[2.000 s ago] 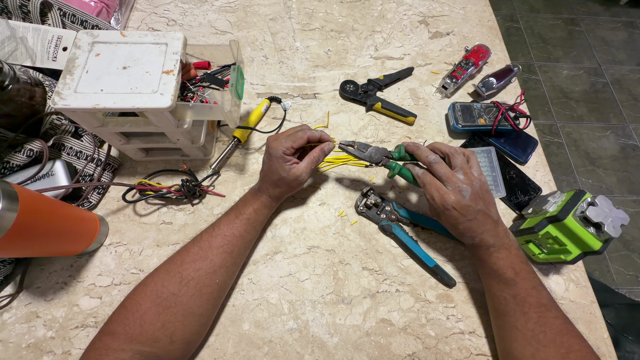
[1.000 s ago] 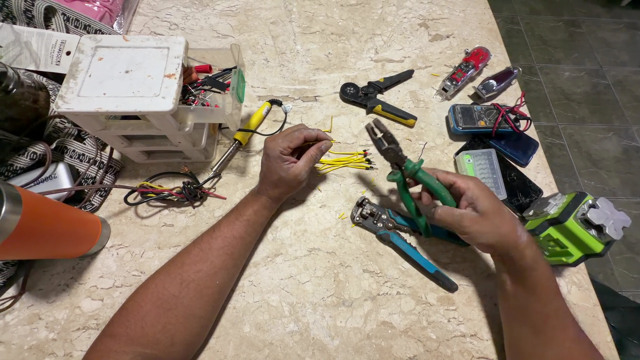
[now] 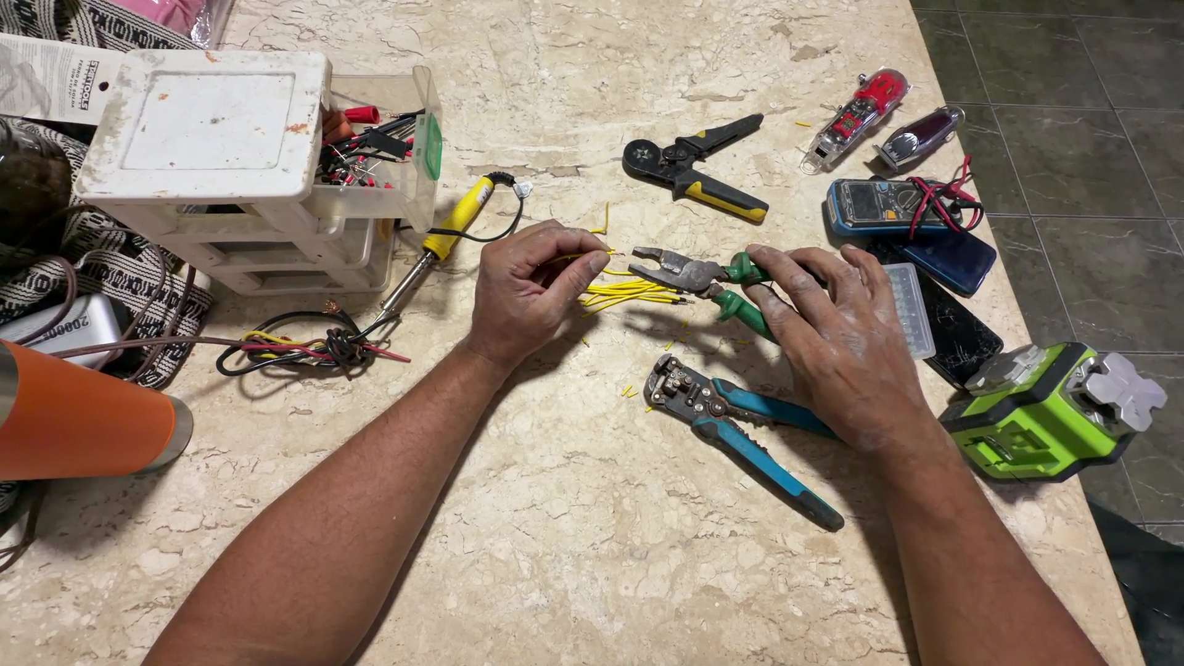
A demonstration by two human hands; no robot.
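Observation:
My left hand (image 3: 536, 287) pinches a thin yellow wire (image 3: 592, 254) between thumb and forefinger; its bare end points right. My right hand (image 3: 828, 324) holds green-handled combination pliers (image 3: 684, 273), whose parted jaws lie just right of that wire's end. Beneath and between the hands lies a bundle of short yellow wires (image 3: 634, 293) with dark tips. Blue-handled wire strippers (image 3: 740, 430) rest below the pliers, beside small yellow insulation scraps (image 3: 630, 391). A black and yellow ferrule crimper (image 3: 698, 168) lies beyond the pliers.
At left stand a plastic drawer unit (image 3: 217, 125), a yellow soldering iron (image 3: 458, 217), tangled leads (image 3: 342, 347) and an orange tumbler (image 3: 83, 412). At right are a multimeter (image 3: 879, 205), two hair clippers (image 3: 856, 120), a clear case (image 3: 909, 310), phones (image 3: 953, 254) and a green laser level (image 3: 1036, 416).
The pliers were raised and upright one second ago; now they are lowered, with their jaws toward the left hand. My left hand has stayed in about the same place.

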